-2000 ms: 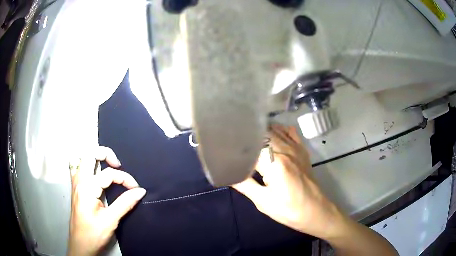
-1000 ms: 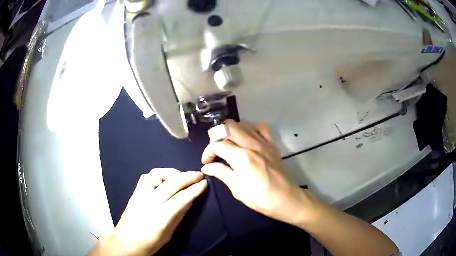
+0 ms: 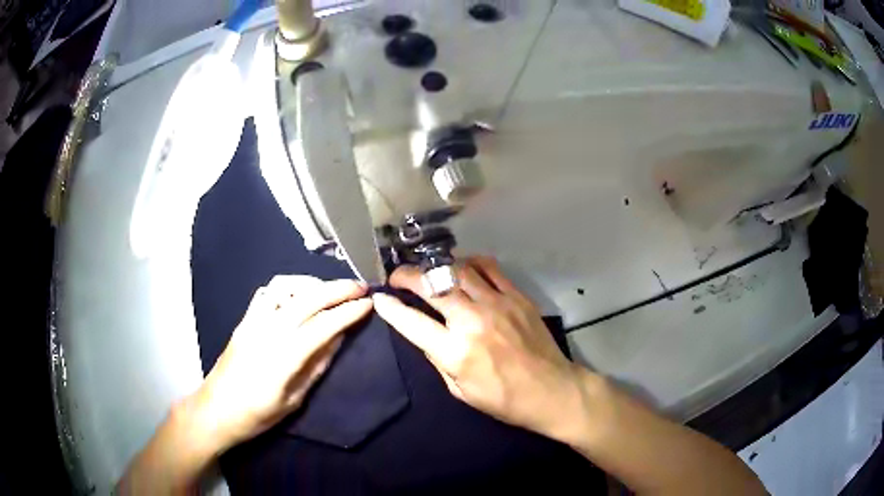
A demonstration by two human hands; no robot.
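A dark garment panel (image 3: 228,242) lies under the white machine head. A dark patch pocket (image 3: 357,397) with a pointed bottom lies on it, point toward me. My left hand (image 3: 281,349) rests on the pocket's left part, its thumb and forefinger tips at the pocket's upper end. My right hand (image 3: 494,344) lies on the cloth to the right, its thumb tip close to the left fingertips, other fingers beside the lower white knob (image 3: 441,281). The fingertips of both hands pinch or press the cloth just below the head. The needle and presser foot are hidden.
The white JUKI machine arm (image 3: 601,126) spans the right. A long white lamp shape (image 3: 189,145) stands left of the head. A white and yellow box (image 3: 678,15) and green-handled tools (image 3: 809,44) are at the upper right. A black cloth scrap (image 3: 836,250) lies far right.
Both hands and the cloth have moved up toward the machine head. The left hand has come over from the panel's left edge to meet the right. The pocket's pointed bottom now shows.
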